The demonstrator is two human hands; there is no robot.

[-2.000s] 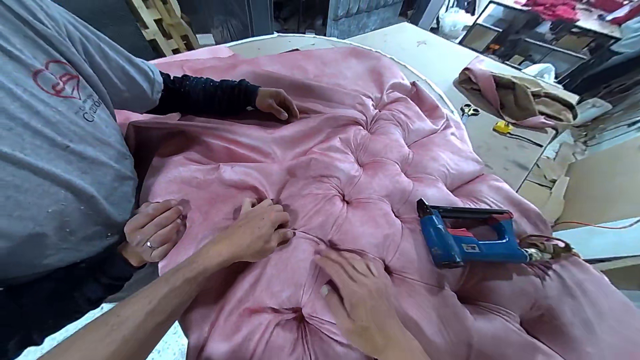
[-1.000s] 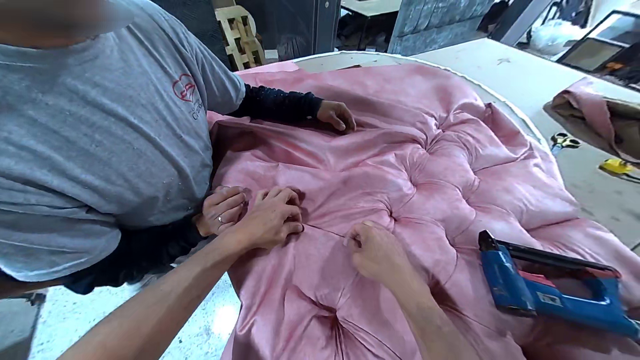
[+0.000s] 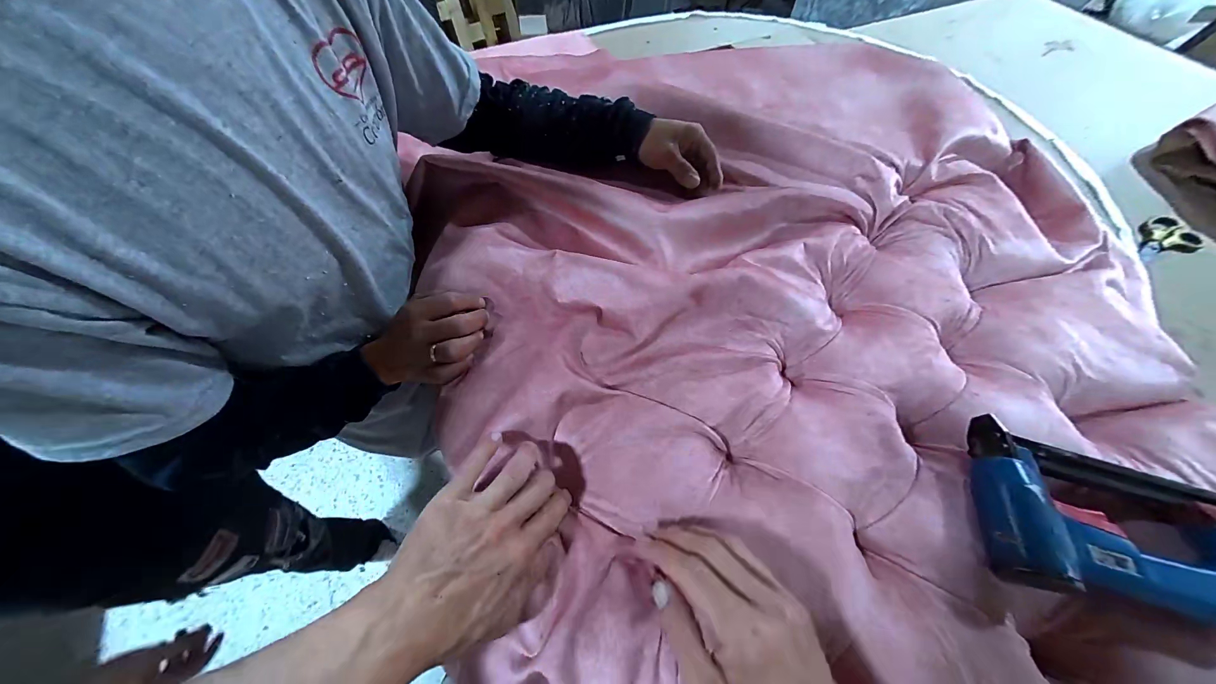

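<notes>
Pink tufted upholstery fabric [image 3: 693, 389] covers a padded round panel, with deep pleats meeting at several sunken points. My left hand [image 3: 489, 541] grips a fold of this fabric near the panel's left edge, fingers bent. Just right of it, my right hand [image 3: 727, 598] rests on the fabric, its thumb and fingertips at a small gathered fold; whether it pinches the cloth is hard to tell. A pleat runs between the two hands toward a tuft. To the right of my hands, a blue staple gun [image 3: 1035, 532] lies on the fabric.
A co-worker in a grey T-shirt [image 3: 190, 190] stands at the left; one of their hands [image 3: 432, 337] holds the fabric edge, the other [image 3: 684, 154] rests farther back on it. Scissors [image 3: 1168, 236] and a folded fabric piece [image 3: 1187, 161] lie on the table [image 3: 1035, 57] at right.
My hands have moved along the fabric toward its near edge, below the co-worker's ringed hand. My left hand was beside that hand a second ago. The view has shifted closer.
</notes>
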